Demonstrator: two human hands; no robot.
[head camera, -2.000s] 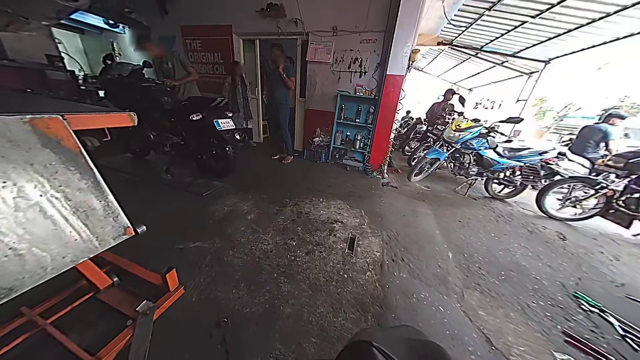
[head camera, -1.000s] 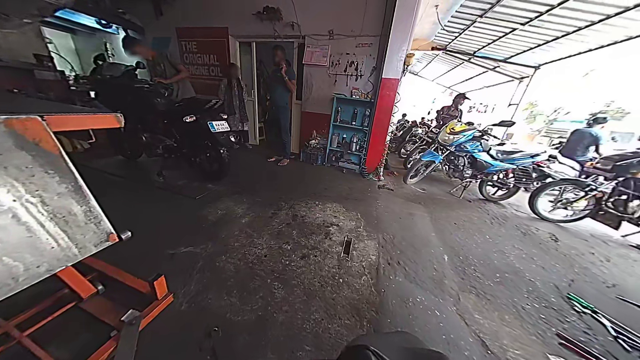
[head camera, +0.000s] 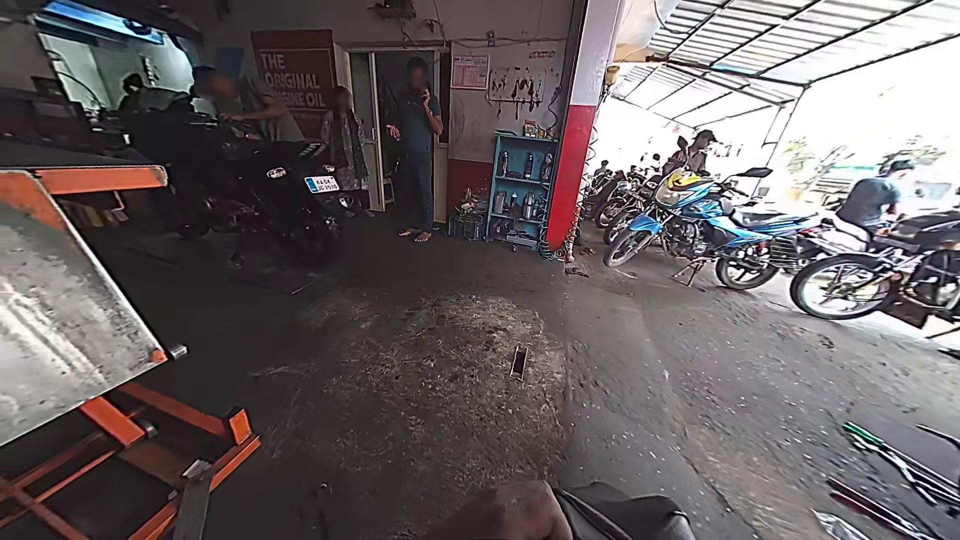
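Note:
At the bottom edge a blurred patch of bare skin (head camera: 510, 511) shows, cut off by the frame. It may be part of one of my hands or arms; which one, and whether it holds anything, I cannot tell. Directly right of it is a dark, rounded, cloth-like shape (head camera: 626, 514), perhaps touching it. Hand tools lie on the floor at the lower right, among them a tool with green handles (head camera: 866, 435) and one with red handles (head camera: 870, 502). No fingers are clearly visible on any of them.
An orange metal frame (head camera: 180, 409) and a scuffed metal plate (head camera: 67, 322) stand at left. Ahead are a dark motorcycle (head camera: 292, 180), people near a doorway, a blue shelf (head camera: 517, 176) and a red-and-white pillar (head camera: 574, 165). A blue motorcycle (head camera: 712, 221) is parked right. A small slot (head camera: 518, 363) marks the floor.
The bare skin patch has come into view at the bottom edge, left of the dark shape. Neither earlier frame shows it there.

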